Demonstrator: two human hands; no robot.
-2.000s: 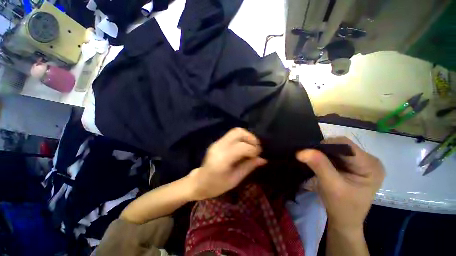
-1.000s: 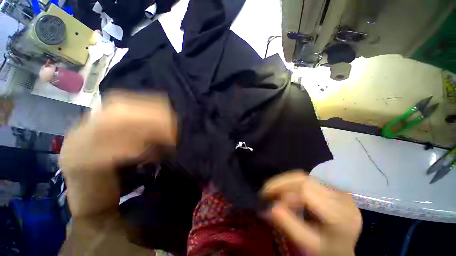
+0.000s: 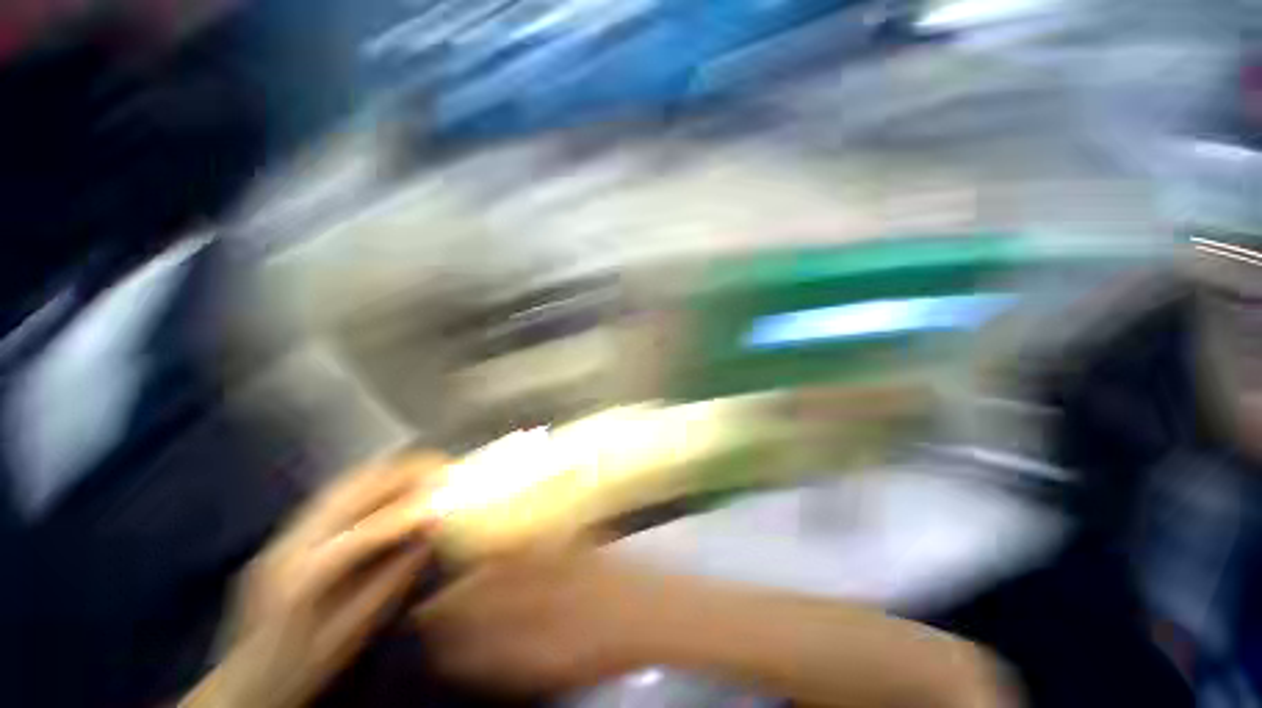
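The frame is heavily blurred. My left hand (image 3: 325,574) is at the lower left, beside the bright yellow machine bed (image 3: 595,477). My right hand (image 3: 519,616) is just right of it, its forearm reaching in from the lower right. The two hands are close together or touching. Dark cloth (image 3: 381,643) seems to lie between and below them, but whether either hand grips it cannot be told. The beige sewing machine head (image 3: 415,311) with its green panel (image 3: 720,318) and lit pale screen (image 3: 872,321) is above the hands.
The white table (image 3: 858,539) is right of the machine bed, above my right forearm. A dark area with a pale streak (image 3: 90,387) is at the left. Blurred blue material (image 3: 595,62) is at the top. A dark shape (image 3: 1128,401) stands at the right.
The view has swung up, bringing the green panel and screen into the picture. My hands, apart over the cloth a second ago, are now close together by the bright machine bed.
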